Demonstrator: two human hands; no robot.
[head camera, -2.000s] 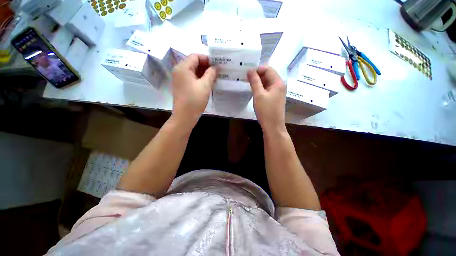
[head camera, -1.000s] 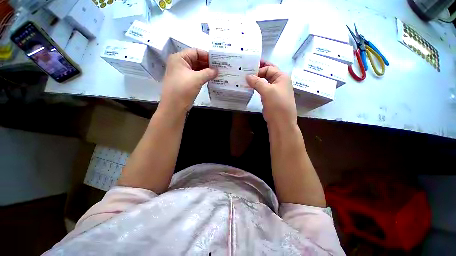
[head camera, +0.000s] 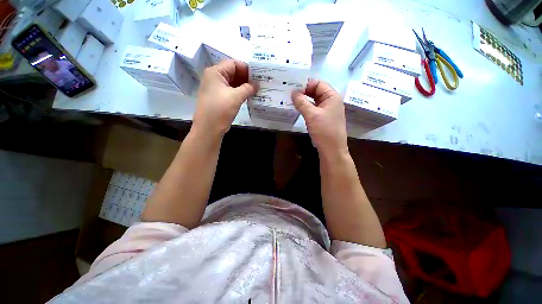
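Note:
A white label strip (head camera: 279, 53) with lines of small black text and black dots hangs between my hands, over a white product box (head camera: 272, 114) at the bench's front edge. My left hand (head camera: 221, 94) pinches the strip's left edge between thumb and finger. My right hand (head camera: 324, 110) pinches its right edge. The strip's lower end lies at or against the box's printed side; I cannot tell whether it touches. The strip hides most of the box top. More white boxes stand at left (head camera: 151, 68) and in a stepped row at right (head camera: 373, 105).
A lit smartphone (head camera: 53, 61) lies at left. Red- and blue-yellow-handled pliers (head camera: 437, 65) and a gold seal sheet (head camera: 498, 52) lie at right. A metal kettle (head camera: 516, 12) is cut off top right. Below are a carton of white boxes (head camera: 126, 199) and a red stool (head camera: 454, 249).
The bench view has shifted slightly from the oldest frame. The strip and my hands have moved slightly against the box. Both hands still pinch the strip.

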